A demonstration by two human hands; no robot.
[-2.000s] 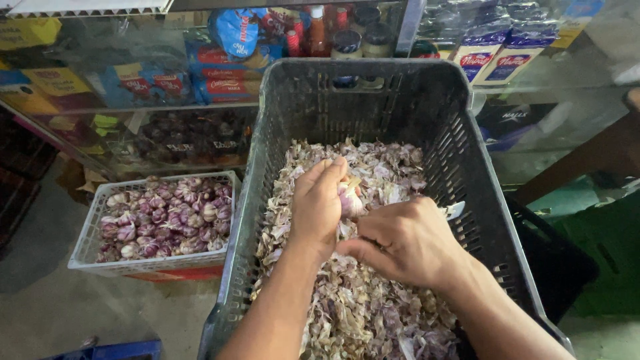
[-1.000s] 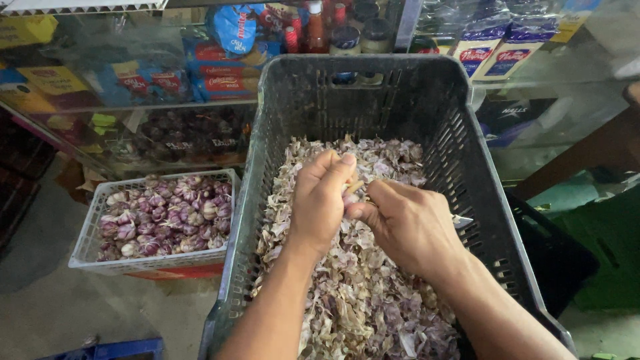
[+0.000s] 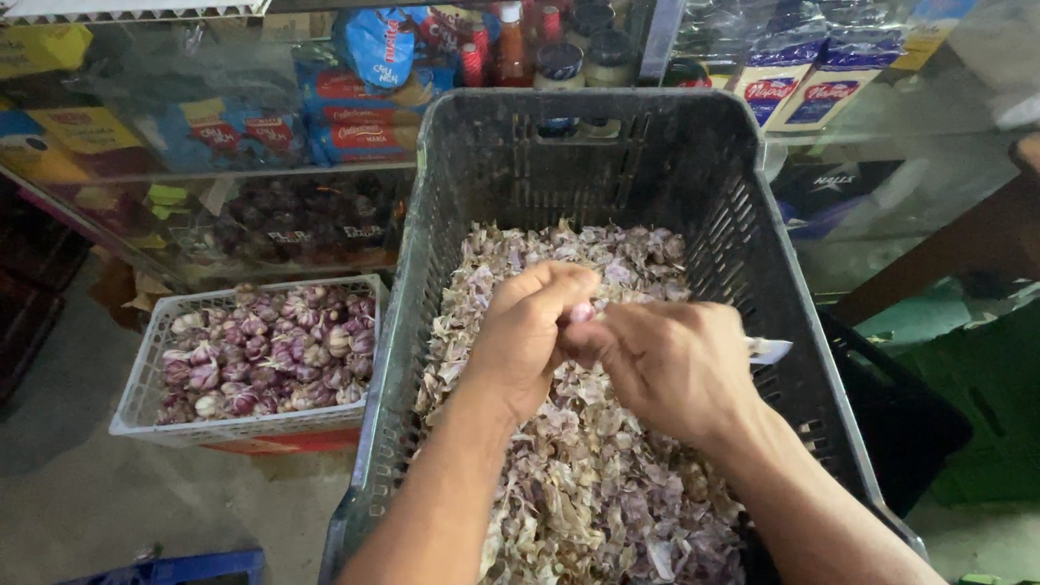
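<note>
My left hand (image 3: 528,333) is closed around a garlic bulb (image 3: 582,312), of which only a small pinkish part shows between the fingers. Right beside it, my right hand (image 3: 674,357) has its fingers curled and its thumb at the bulb. A knife (image 3: 769,350) is held in that hand, its pale blade sticking out to the right past the little-finger side; its handle is hidden. Both hands are above a black plastic crate (image 3: 589,114) holding a thick layer of dry garlic skins (image 3: 569,463). To the left, a white plastic basket (image 3: 244,426) is filled with purple garlic bulbs (image 3: 260,349).
Behind the crate stand glass shelves (image 3: 284,171) with packaged biscuits (image 3: 366,122), sauce bottles and jars (image 3: 559,65). At the right are a black crate (image 3: 894,406) and a green crate (image 3: 991,414). A blue plastic edge (image 3: 179,566) shows at the lower left.
The garlic bulb showed more plainly between the hands two seconds ago and is now mostly covered by fingers. Both hands have stayed close together over the crate.
</note>
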